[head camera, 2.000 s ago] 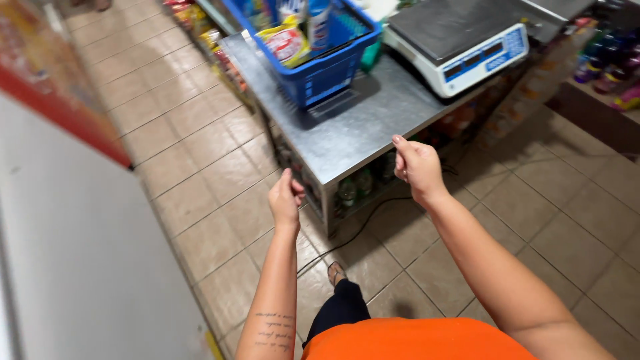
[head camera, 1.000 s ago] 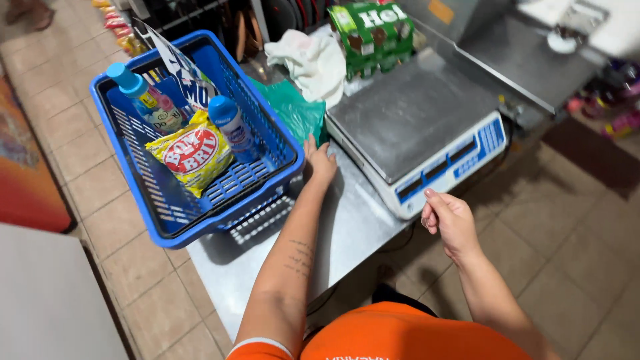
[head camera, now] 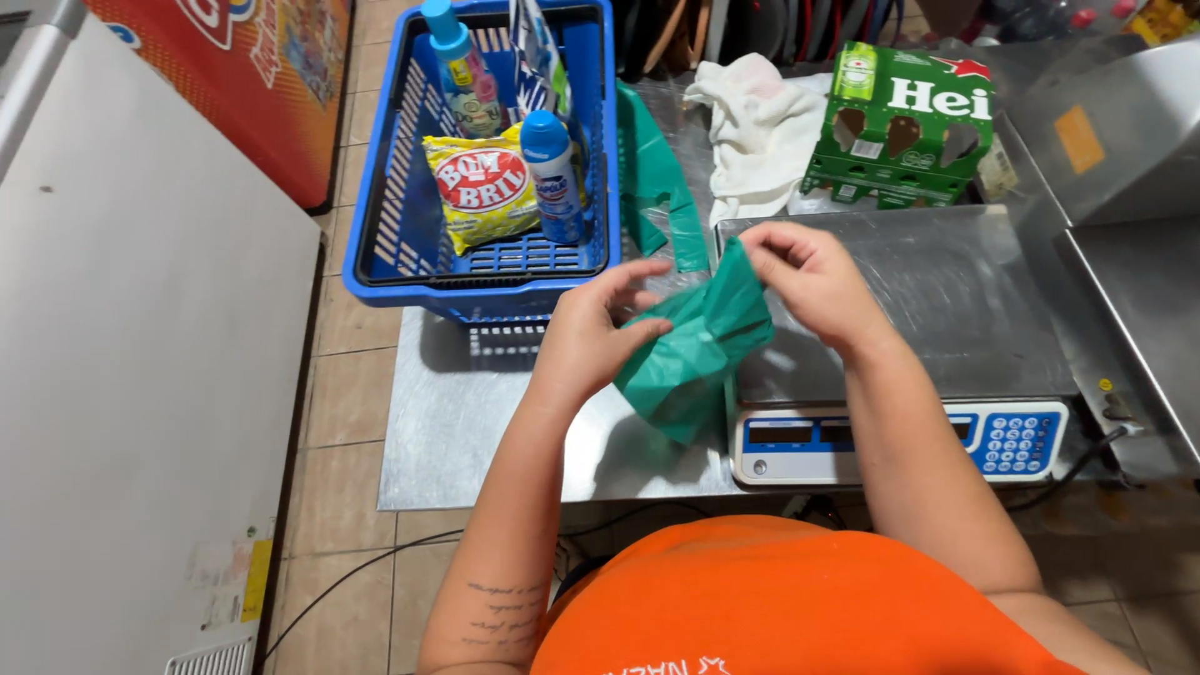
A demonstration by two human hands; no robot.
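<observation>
A green plastic bag hangs between my hands above the metal counter. My right hand pinches its upper corner over the edge of the scale. My left hand is at the bag's left side, thumb against the plastic and fingers spread; whether it grips the bag is unclear. More green bags lie beside the blue plastic basket. Inside the basket are a yellow Bombril steel wool packet, a blue-capped bottle, another bottle with a light blue cap and a white and blue packet.
A digital counter scale stands at the right of the metal counter. Behind it are a green Heineken bottle carton and a white cloth. A white appliance stands at left, and a black cable crosses the tiled floor.
A second ago my left hand reached to the green bags beside the basket and my right hand was near the scale's front. Now a green bag is between both hands. The view has shifted considerably.
</observation>
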